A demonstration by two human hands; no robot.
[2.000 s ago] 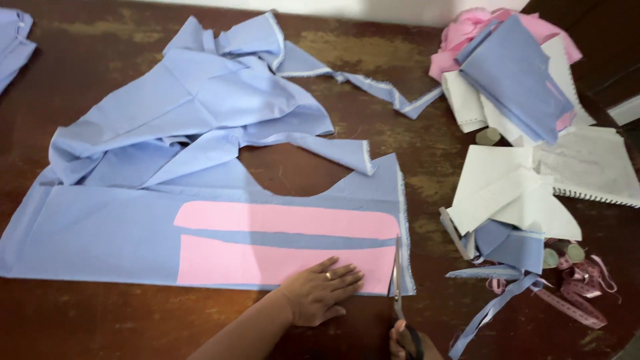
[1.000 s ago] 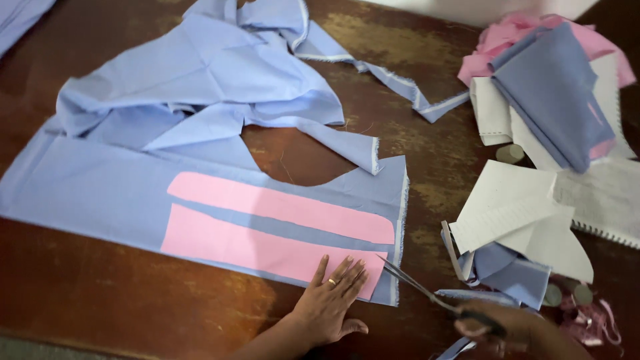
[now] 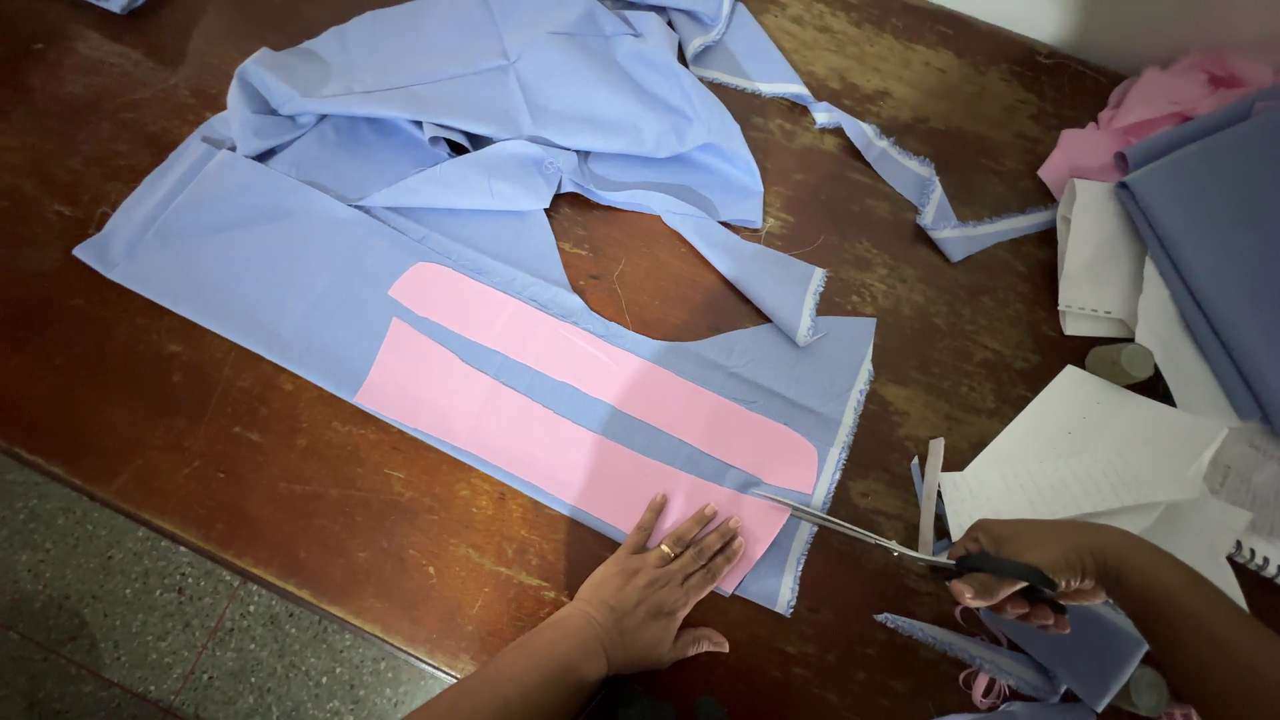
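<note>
My left hand (image 3: 660, 590), with a ring on one finger, lies flat with fingers spread on the right end of the lower pink fabric piece (image 3: 520, 440). A second pink piece (image 3: 610, 375) with rounded ends lies above it, a narrow blue gap between them. Both rest on light blue fabric (image 3: 250, 270) with a frayed right edge. My right hand (image 3: 1030, 575) grips the black handles of metal scissors (image 3: 870, 535). Their blades point left over the right end of the pink pieces, near the gap; whether they touch cloth I cannot tell.
Crumpled blue fabric (image 3: 500, 90) with a long frayed strip (image 3: 890, 160) spreads across the back of the wooden table (image 3: 480, 550). Papers (image 3: 1080, 450), folded darker blue cloth (image 3: 1210, 230), pink cloth (image 3: 1150, 120) and blue scraps (image 3: 1080, 650) lie at the right. A speckled floor shows lower left.
The scissors have gone from upright at the pink pieces' right end to pointing left across it, with my right hand now right of the fabric. The view has turned and come closer.
</note>
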